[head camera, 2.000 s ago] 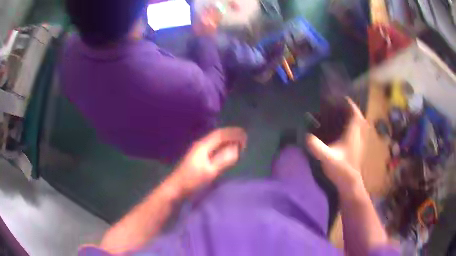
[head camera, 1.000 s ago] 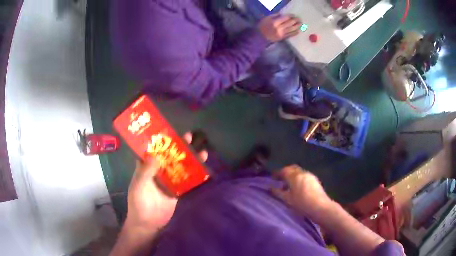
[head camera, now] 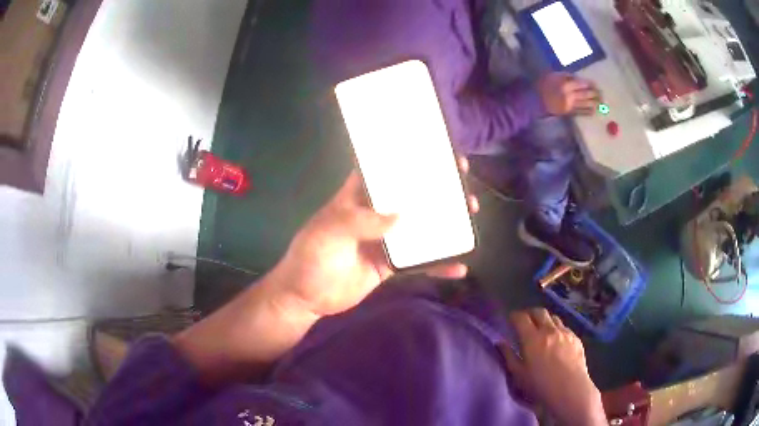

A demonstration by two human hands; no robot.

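Note:
My left hand [head camera: 333, 258] is shut on a smartphone [head camera: 409, 162], held upright and slightly tilted in front of me. Its screen is plain white, with my thumb on its lower left edge and fingertips showing at its right side. My right hand [head camera: 551, 354] is low at the right, against my purple clothing, with bent fingers. No object shows in it, but its fingertips are not clear.
A person in purple [head camera: 499, 116] has a hand by a green-lit button on the machine panel [head camera: 612, 146], right of the lit touch screen [head camera: 562, 33]. Blue tool bin [head camera: 628, 295] is by their shoe. Fire extinguisher [head camera: 220, 176] is by the white wall.
The phone, red-screened one second ago, now shows white and is held higher and farther right. Two seconds ago my left hand looked empty and a blurred dark object was at my right hand.

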